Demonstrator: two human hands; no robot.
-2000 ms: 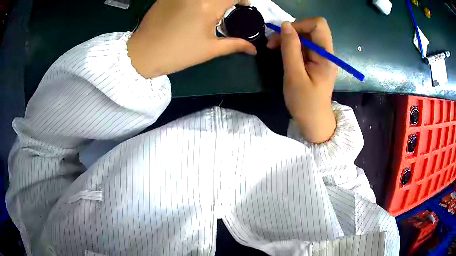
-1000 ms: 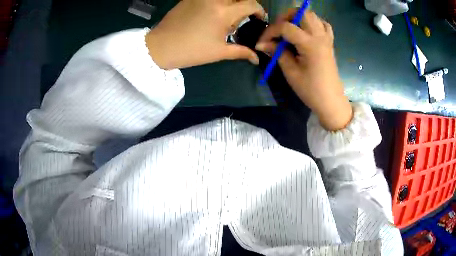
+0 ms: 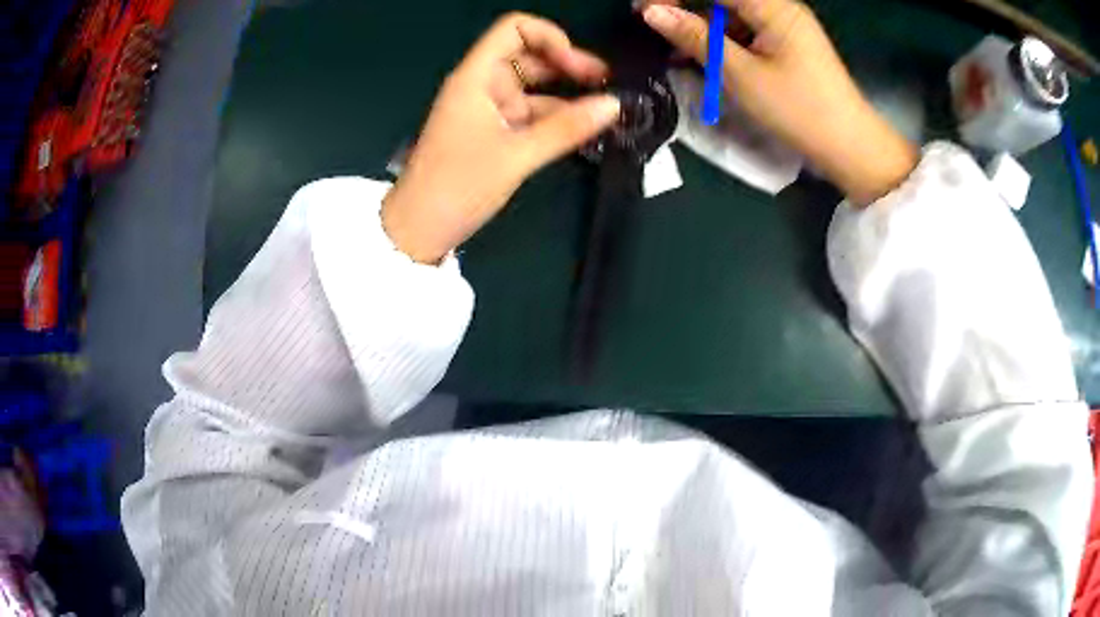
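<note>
A black wristwatch (image 3: 648, 116) shows its round dark head, blurred, with its black strap (image 3: 594, 259) running down over the green bench. My left hand (image 3: 489, 139) is at the watch's left side, with the thumb tip at its edge; whether it grips the watch is unclear. My right hand (image 3: 790, 90), partly cut off by the top edge, holds a blue stick tool (image 3: 713, 66), its lower end pointing down to the right of the watch. A white cloth (image 3: 754, 154) lies under my right hand. A small white piece (image 3: 661, 172) is just below the watch.
A white bottle (image 3: 1001, 97) with a round metallic top stands at the upper right, a small white block (image 3: 1008, 181) beside it. A second blue stick (image 3: 1077, 181) lies at the right edge. Red trays (image 3: 109, 90) are at the far left, and blue bins (image 3: 79, 470) below them.
The view has shifted, showing more bench and the bottle. The watch head now shows beyond my left thumb, its strap hanging down. My right hand has moved away from the watch head, up and right.
</note>
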